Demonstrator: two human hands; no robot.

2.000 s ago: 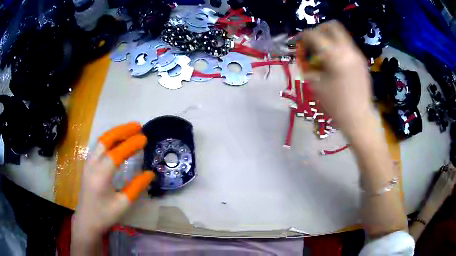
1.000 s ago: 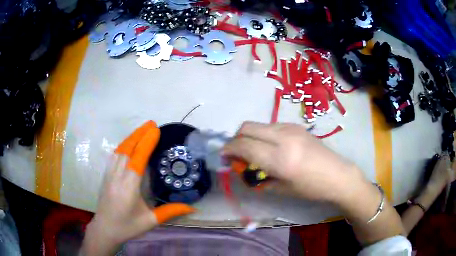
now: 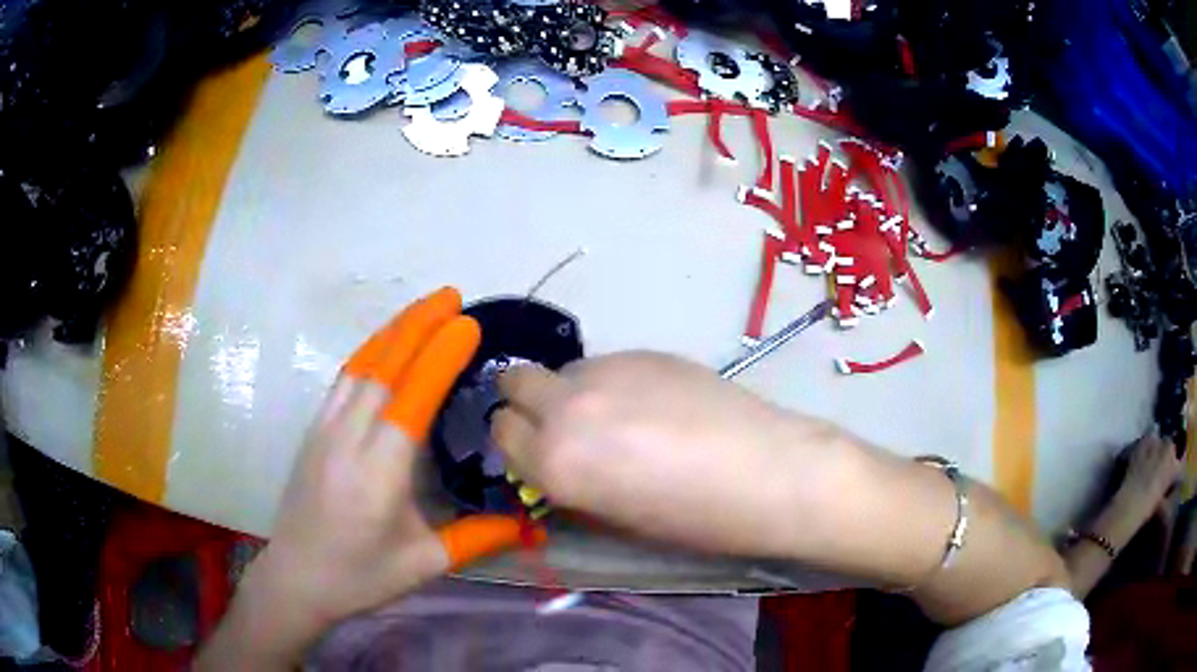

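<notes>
A black plastic housing (image 3: pixel 536 323) lies on the pale tabletop in front of me, with a thin wire (image 3: pixel 557 272) sticking out past its far edge. My left hand (image 3: pixel 381 460), with orange finger cots, holds the housing from the left, fingers at the far left rim and thumb at the near side. A ring board (image 3: pixel 466 423) shows inside the housing, partly hidden. My right hand (image 3: pixel 617 440) has its fingertips on the board and also holds a screwdriver, its metal shaft (image 3: pixel 777 341) pointing to the far right. A red lead (image 3: pixel 545 574) hangs toward the near table edge.
Silver ring boards (image 3: pixel 622 116) lie at the far side. A pile of red leads (image 3: pixel 840 236) is at the right. Black housings (image 3: pixel 1058 250) are at the far right, others (image 3: pixel 59 250) at the left. Another person's hand (image 3: pixel 1145 479) is at the right edge. Orange tape (image 3: pixel 184 250) crosses the table.
My right hand has come from the far side with a board, now inside the housing and covering its lens ring. My left hand stays around the housing.
</notes>
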